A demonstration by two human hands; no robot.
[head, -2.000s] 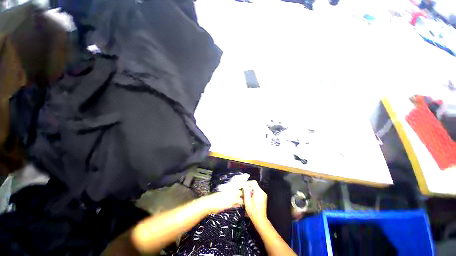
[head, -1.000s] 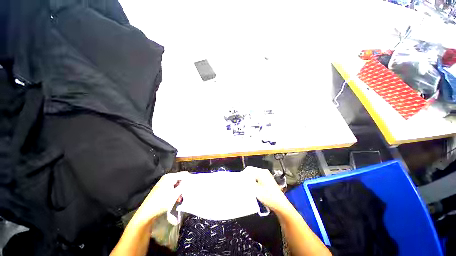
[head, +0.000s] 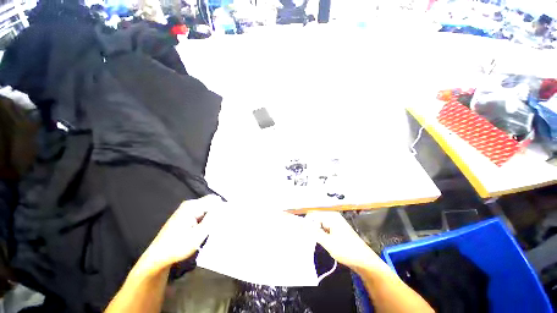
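Note:
A white piece with a thin loop, perhaps a face mask (head: 262, 247), is stretched flat between my hands above my lap, in front of the table edge. My left hand (head: 186, 235) grips its left end. My right hand (head: 339, 238) grips its right end, and a thin white cord curves below that hand. My fingertips are partly hidden in glare and behind the piece. The small metal parts of the machine (head: 299, 174) show on the white table beyond it.
A large black garment pile (head: 134, 153) lies at left. A dark flat rectangle, possibly a phone (head: 264, 118), is on the white table (head: 366, 134). A blue bin (head: 513, 269) with black cloth is at lower right. A red patterned item (head: 479, 131) and plastic bags lie on the yellow-edged side table.
My hands first were close together, then spread the white piece between them. Since then the piece has risen and shows larger, and the view has tilted up.

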